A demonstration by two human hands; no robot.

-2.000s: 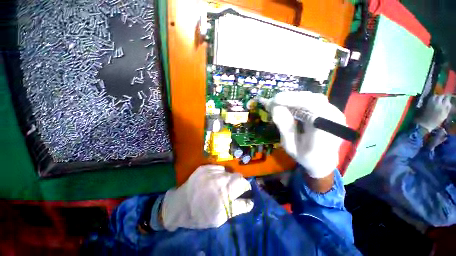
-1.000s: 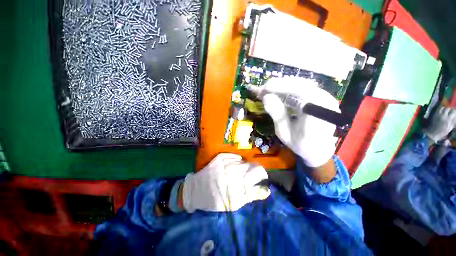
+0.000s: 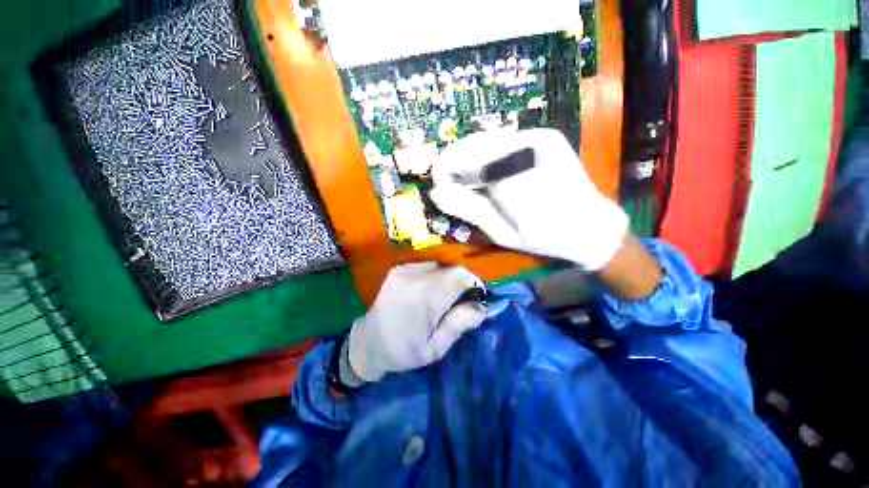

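My right hand (image 3: 534,195), in a white glove, is shut on a marker pen (image 3: 510,166) with a dark barrel end, over the lower part of a green circuit board (image 3: 410,107). The pen's tip is hidden by the fingers. The board lies in an orange fixture (image 3: 335,157), with a bright white heat sink (image 3: 448,24) along its far edge. My left hand (image 3: 414,319), gloved, is curled in front of the fixture, near my body, with a small black thing between thumb and fingers, likely the pen's cap.
A black tray (image 3: 224,297) full of tiny silver screws (image 3: 157,162) lies left of the fixture. Pale green sheets (image 3: 791,143) lie on a red mat (image 3: 705,162) at right. More green sheets (image 3: 43,334) are at far left. A red crate (image 3: 238,386) is below the bench edge.
The view has shifted, and the board now appears higher in the picture. My right hand has moved left and nearer over the board with the pen. My left hand stays curled near my body.
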